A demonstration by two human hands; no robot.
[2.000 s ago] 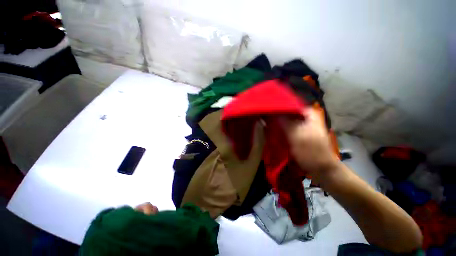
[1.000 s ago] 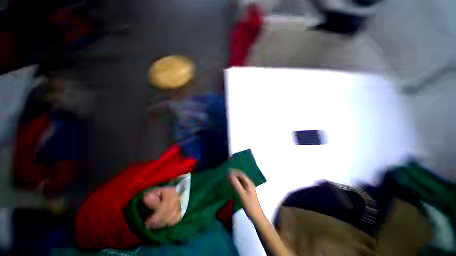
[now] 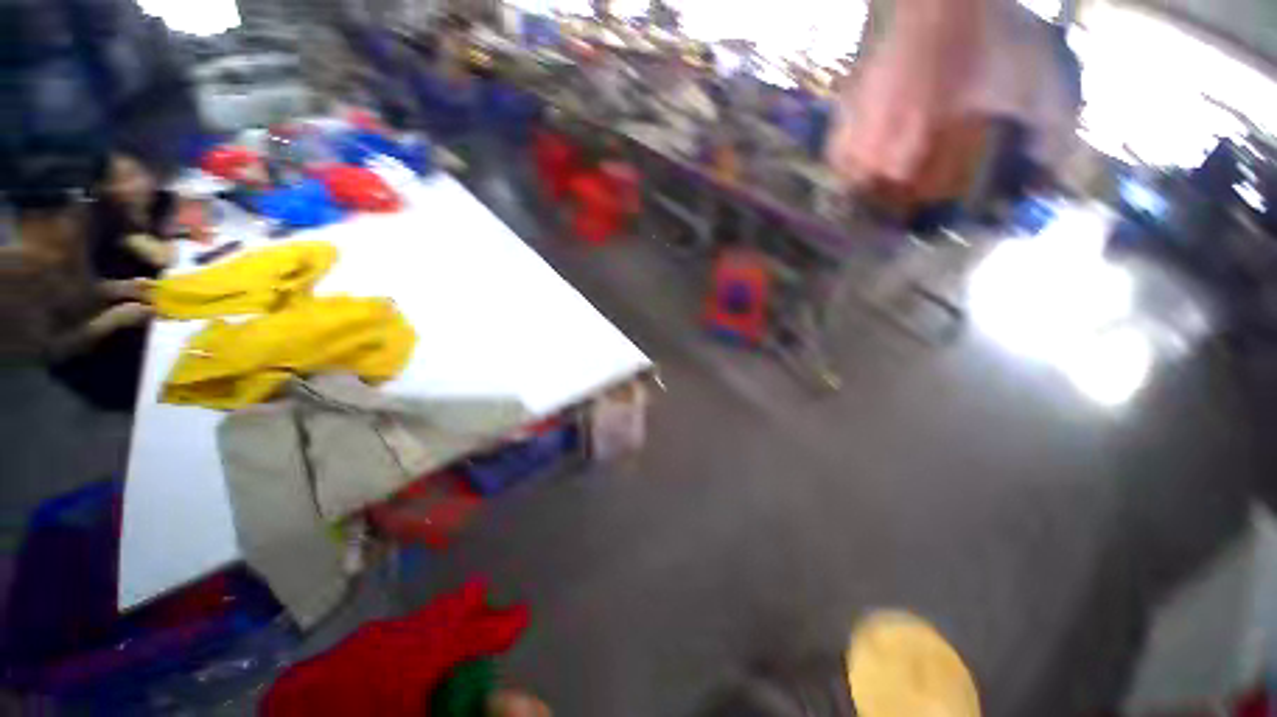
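A red garment [image 3: 406, 651] lies at the bottom edge, left of centre, blurred and partly cut off. A piece of green cloth [image 3: 462, 686] shows against its right side. A small part of a hand, apparently my left hand [image 3: 518, 705], shows beside the green cloth at the bottom edge. Its fingers are cut off and blurred, so its grip cannot be told. My right hand is out of the picture.
A white table [image 3: 490, 294] at left bears yellow garments [image 3: 301, 343], a grey-beige garment [image 3: 350, 448] hanging over its edge, and red and blue cloth. People are at its far left. A round stool [image 3: 910, 672] stands at lower right. Red stools [image 3: 737, 297] and work tables stand beyond.
The view has swung from the clothes pile and phone to the wider room. The red garment moved from my right hand to my left side. My right hand has left the picture.
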